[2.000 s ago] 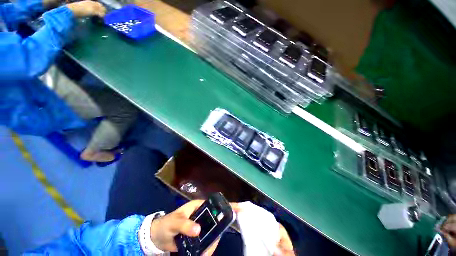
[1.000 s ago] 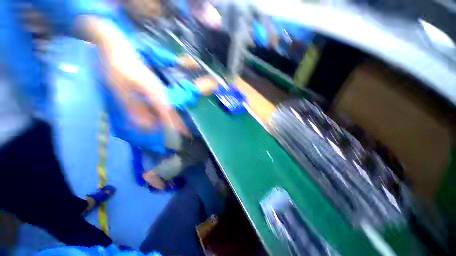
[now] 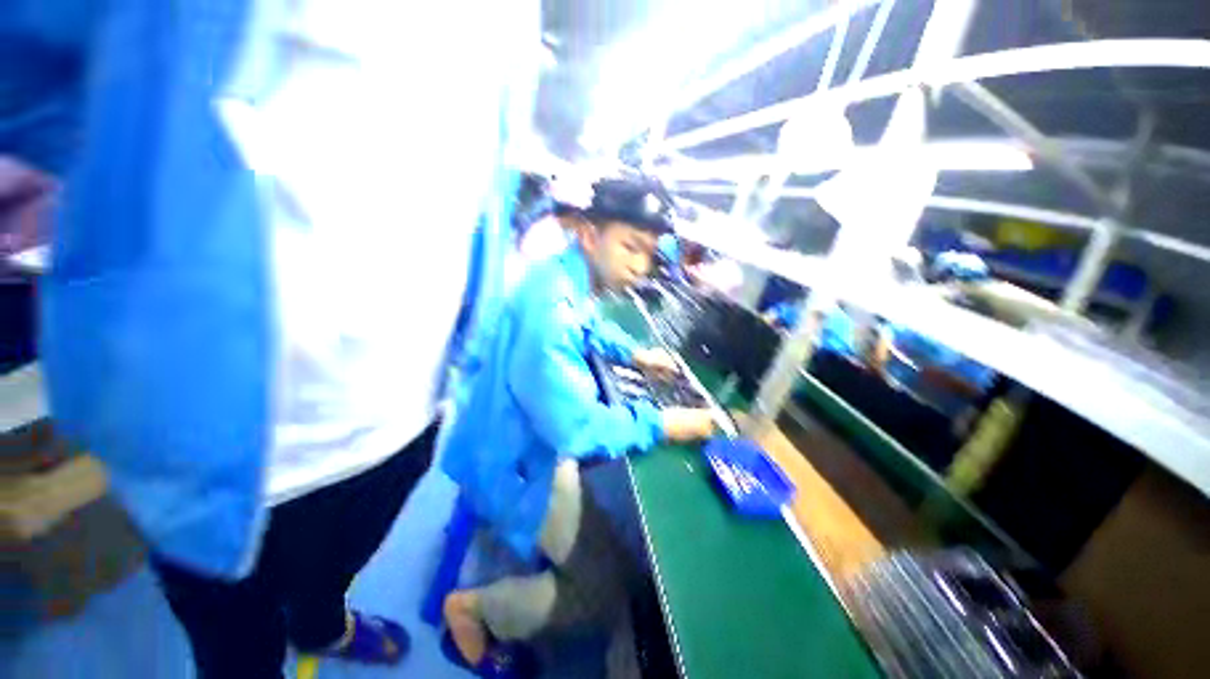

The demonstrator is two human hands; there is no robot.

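Note:
Neither of my hands is in the picture. Nearest in front of me is the green-matted bench point(image 3: 723, 584), running away from the bottom edge. A small blue bin point(image 3: 748, 475) with small pale parts in it stands on the bench by its far edge. A stack of clear plastic trays point(image 3: 949, 617) holding dark devices is cut off by the bottom edge at the right. The picture is somewhat blurred.
A person in an open blue smock point(image 3: 166, 318) stands close at the left. A seated person in a blue smock point(image 3: 544, 371) and dark cap has hands at the bench beside the bin. A white shelf point(image 3: 1048, 365) runs along the right, with more people behind it.
The view has swung up and to the left. My hands, the black device and the white cloth have left the picture. The standing person now fills the left side.

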